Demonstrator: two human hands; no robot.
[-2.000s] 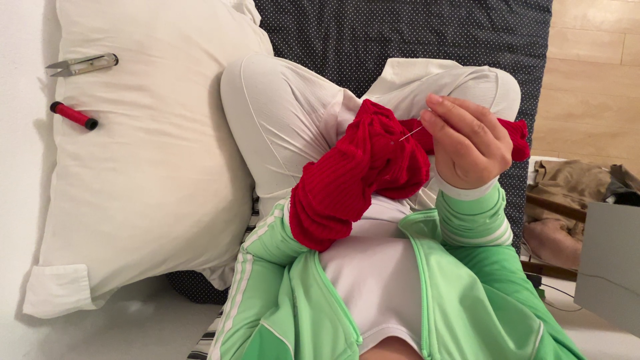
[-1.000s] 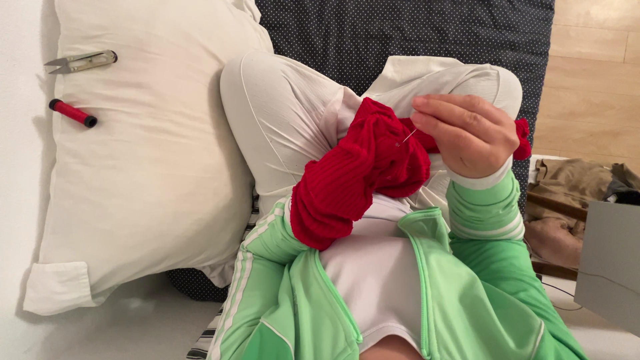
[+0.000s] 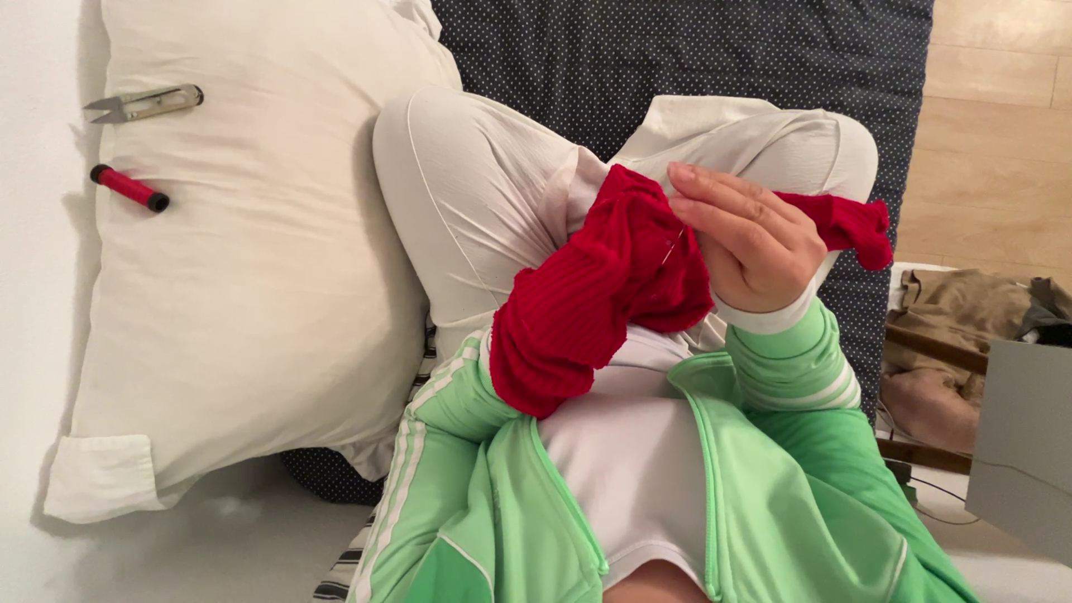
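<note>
A red ribbed knit garment (image 3: 578, 293), perhaps a sock, covers my left hand (image 3: 645, 260) completely, so its fingers cannot be seen. A thin needle (image 3: 672, 247) slants up from the knit toward the fingertips of my right hand (image 3: 749, 234). Those fingers are closed together beside the fabric; whether they pinch the needle is not clear. More red knit (image 3: 846, 224) extends behind my right hand over the thigh. On the white pillow at the left lie thread snips (image 3: 151, 103) and, below them, a red spool of thread (image 3: 130, 188).
The white pillow (image 3: 251, 293) borders my crossed legs on the left. A dark dotted mat (image 3: 670, 50) lies under them. At the right are the wooden floor (image 3: 997, 159), brown cloth (image 3: 963, 306) and a grey panel (image 3: 1026, 444) with cables close by.
My right hand has turned, its fingers now straighter and held together near the fabric. The red knit over my left hand has hardly moved.
</note>
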